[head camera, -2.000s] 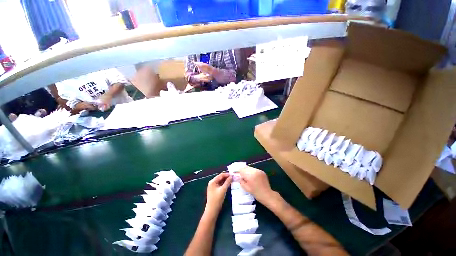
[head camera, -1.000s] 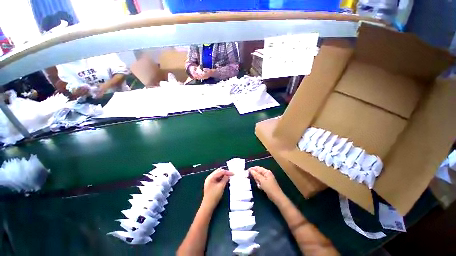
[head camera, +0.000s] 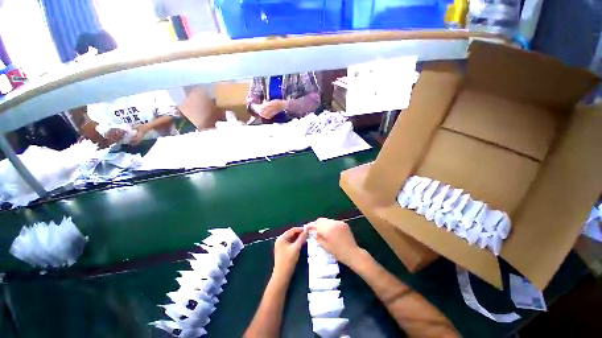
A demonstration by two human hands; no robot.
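A row of overlapping white wrapped packets [head camera: 324,284] lies lengthwise in front of me, its near end cut off by the bottom edge. My left hand [head camera: 291,243] pinches the left side of its far end. My right hand [head camera: 333,238] lies over the far end from the right and covers the top packets. Both hands are bare and close together. A second packet row [head camera: 200,284] lies slanted to the left, some packets showing a dark spot. The open shipping carton [head camera: 490,145] is tilted at the right, with packet rows [head camera: 454,212] inside.
A fanned packet stack [head camera: 48,243] sits at the far left on the green belt [head camera: 198,198]. A raised shelf [head camera: 251,54] crosses above. A flat carton [head camera: 396,231] props the open one. A paper strip [head camera: 485,304] and label [head camera: 527,292] lie beside it. Two people work opposite.
One second ago my hands were apart at the row's sides; now my right hand has come in over its far end. The fanned stack at far left appears further right in view.
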